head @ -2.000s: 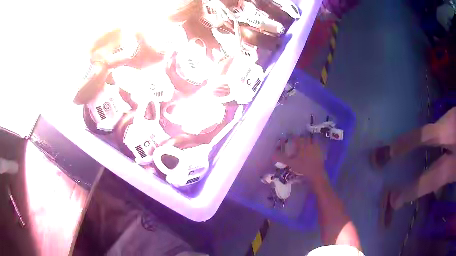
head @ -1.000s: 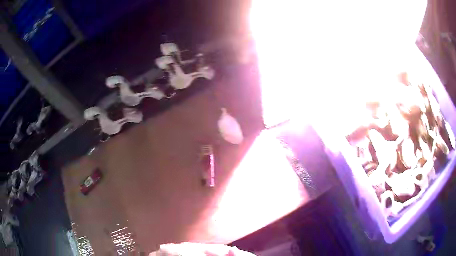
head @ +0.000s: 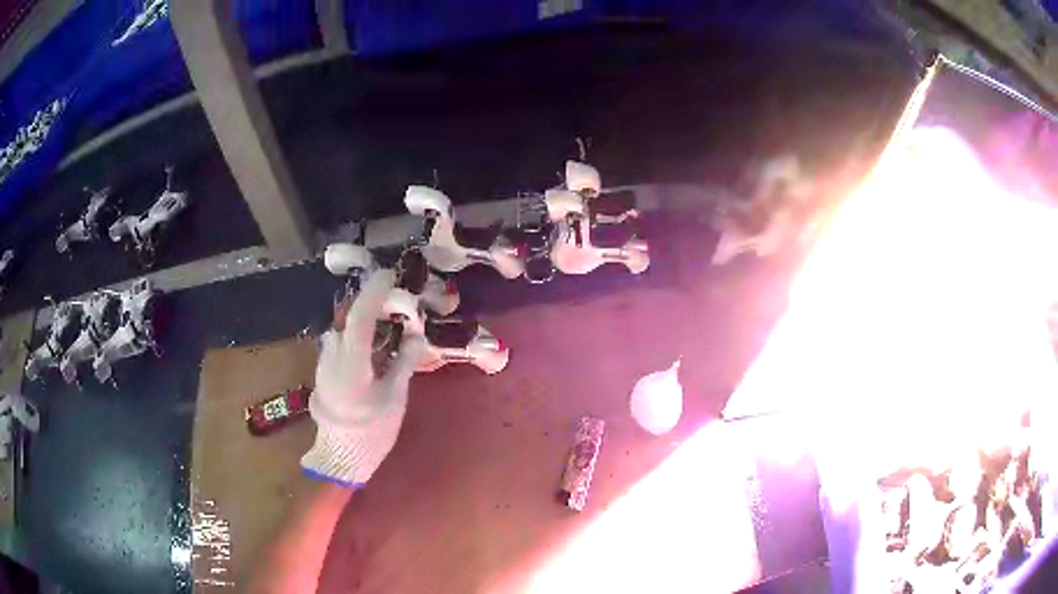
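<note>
My left hand (head: 357, 377), in a white knit glove with a blue cuff edge, reaches up from the lower left. Its fingers are around the front end of a white toy scooter (head: 476, 352) at the back edge of the brown cardboard (head: 464, 464). The fingers partly hide this scooter and its neighbours. More white scooters (head: 603, 253) stand in a row just behind. My right hand is not in view.
A red-and-black item (head: 276, 411), a narrow patterned packet (head: 582, 464) and a teardrop-shaped white piece (head: 658, 400) lie on the cardboard. Scooters (head: 99, 331) stand at left. Strong glare covers the right, with a parts crate at lower right.
The view has swung from the crates to the cardboard. The bare hand seen earlier in the lower crate is gone. My gloved left hand has come in and taken hold of a scooter.
</note>
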